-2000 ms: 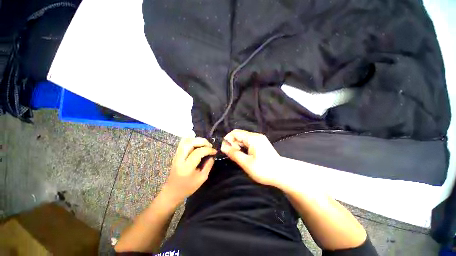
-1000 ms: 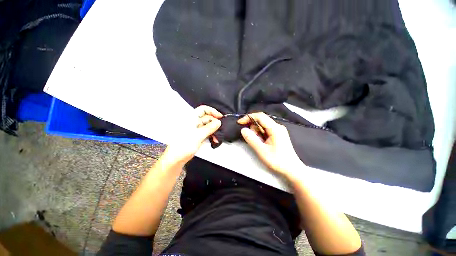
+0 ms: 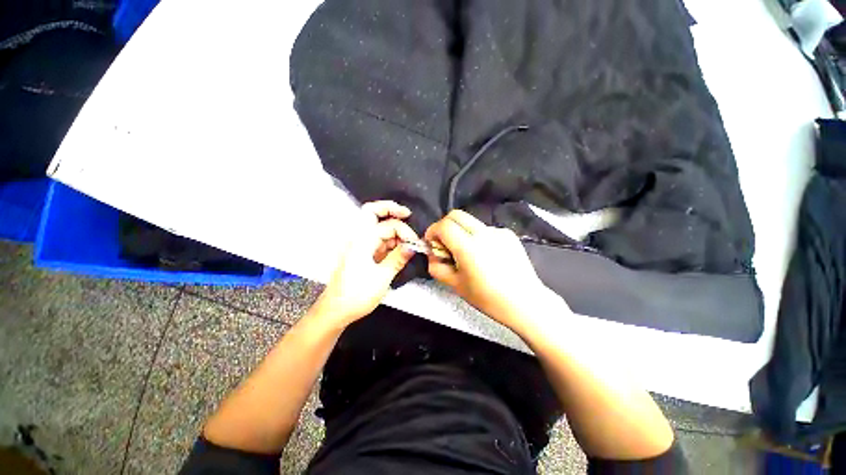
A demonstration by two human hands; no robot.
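The black hooded jacket lies spread over the white table, specked with pale lint. A drawcord curves loosely on it above my hands. My left hand pinches the jacket's edge between thumb and fingers at the table's near side. My right hand is close beside it, its fingertips almost touching the left ones, with a small pale metal tip showing between them; it looks like thread snips, mostly hidden in the right palm. The smooth front facing runs off to the right.
The white table's edge slants below my hands. A blue crate stands under its left side. Dark garments lie at the upper left and hang at the right edge. Speckled floor shows at lower left.
The jacket's edge has been raised from my lap to the table edge, and both hands have moved up with it. My fingertips have come closer together since one second ago, and a pale tip now shows.
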